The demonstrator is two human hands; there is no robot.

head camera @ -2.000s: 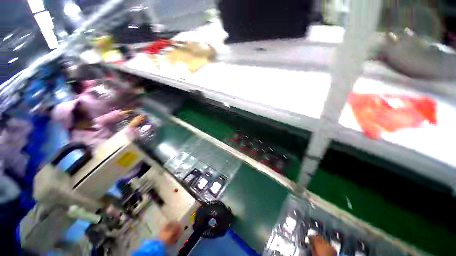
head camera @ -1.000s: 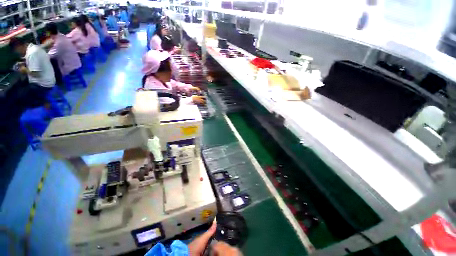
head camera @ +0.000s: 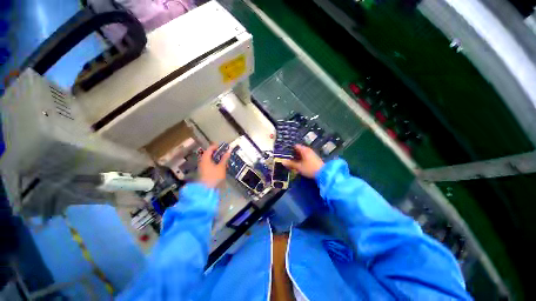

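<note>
An open flip phone lies in the fixture at the front of the beige machine, its dark screen towards me. My right hand holds a second open flip phone by its upper end, just right of the first one. My left hand is at the left side of the fixture, with its fingers around a small dark part; blur hides what part it is. Beyond my right hand, more phones lie in the clear blister tray, with a dark keypad-like stack at its near edge.
The machine's thick beam with a yellow label rises beyond my hands. Its lit display is near my body. A black cable loop is at the upper left. More trayed phones lie at the right. A white post crosses the right side.
The view has swung down over the machine. My hands have moved from beside the black round object to the fixture; my right hand now holds a phone.
</note>
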